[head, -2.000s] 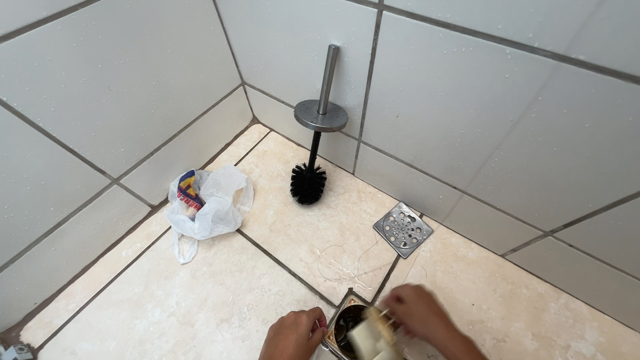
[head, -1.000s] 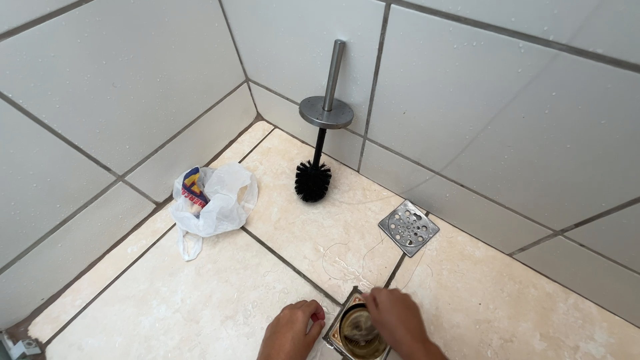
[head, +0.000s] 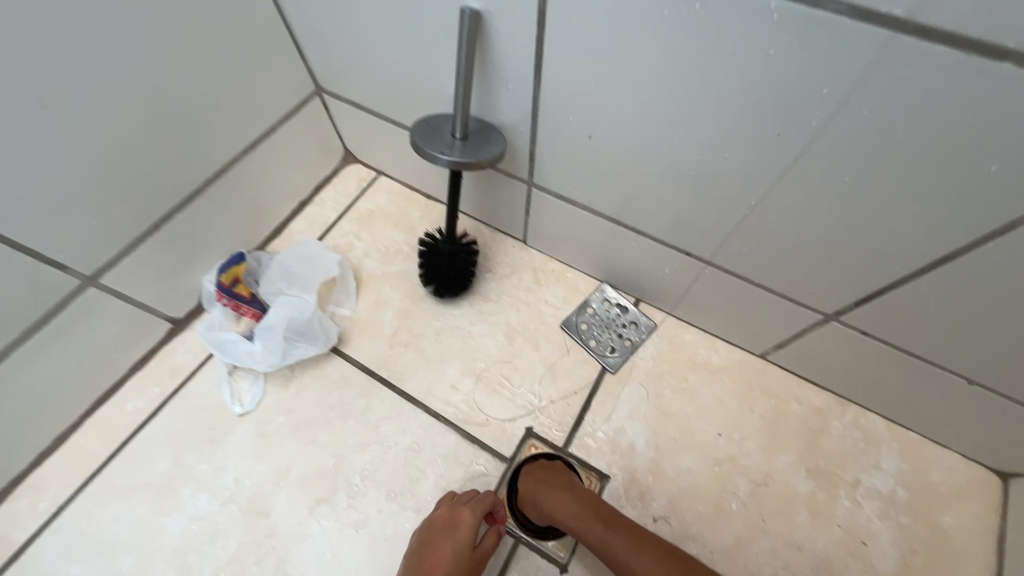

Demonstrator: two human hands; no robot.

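My right hand [head: 548, 492] reaches down into the round opening of a square floor drain [head: 600, 478]; its fingers are hidden inside. At the drain's left edge is my left hand [head: 456, 528], with its fingers curled and thumb near the index finger; whether it pinches anything small does not show. A square perforated metal drain cover [head: 610, 327] lies on the floor tiles near the wall, beyond the drain. Thin hair-like strands [head: 520, 392] lie on the tile between cover and drain.
A toilet brush [head: 448, 264] with a metal handle and round lid leans against the tiled wall. To its left, a white plastic bag [head: 296, 320] with a colourful printed packet [head: 238, 288] lies near the corner. Tiled walls bound the floor at the left and back.
My right hand was above the drain opening with a pale piece two seconds ago; it is now down inside the opening. My left hand has stayed beside the drain.
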